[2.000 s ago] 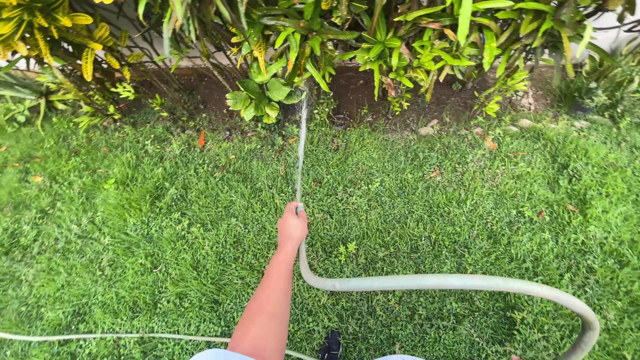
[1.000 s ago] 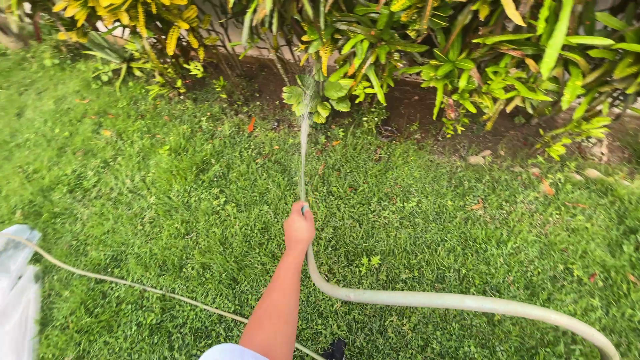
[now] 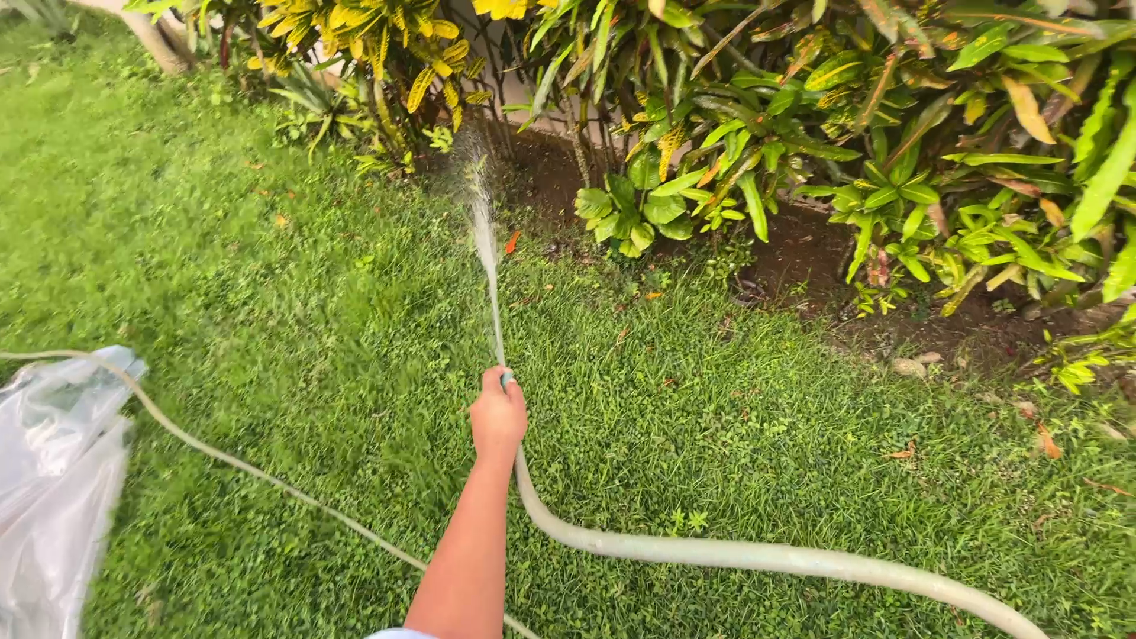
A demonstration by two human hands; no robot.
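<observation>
My left hand reaches forward near the middle of the view, closed around the end of a pale garden hose. A bluish tip shows between the thumb and fingers. Water leaves it in a narrow stream that breaks into spray near the edge of the soil bed. From beneath the hand, the hose bends down and then runs right across the grass to the bottom edge. My right hand is out of view.
Yellow and green leafy shrubs grow in a soil bed along a wall. Clear plastic sheeting lies at the left. A thinner hose crosses the lawn behind my forearm. Small stones edge the bed.
The view has swung left. The water stream has moved left along the bed, away from the broad-leaved small plant it was reaching before. My left hand keeps its hold on the hose.
</observation>
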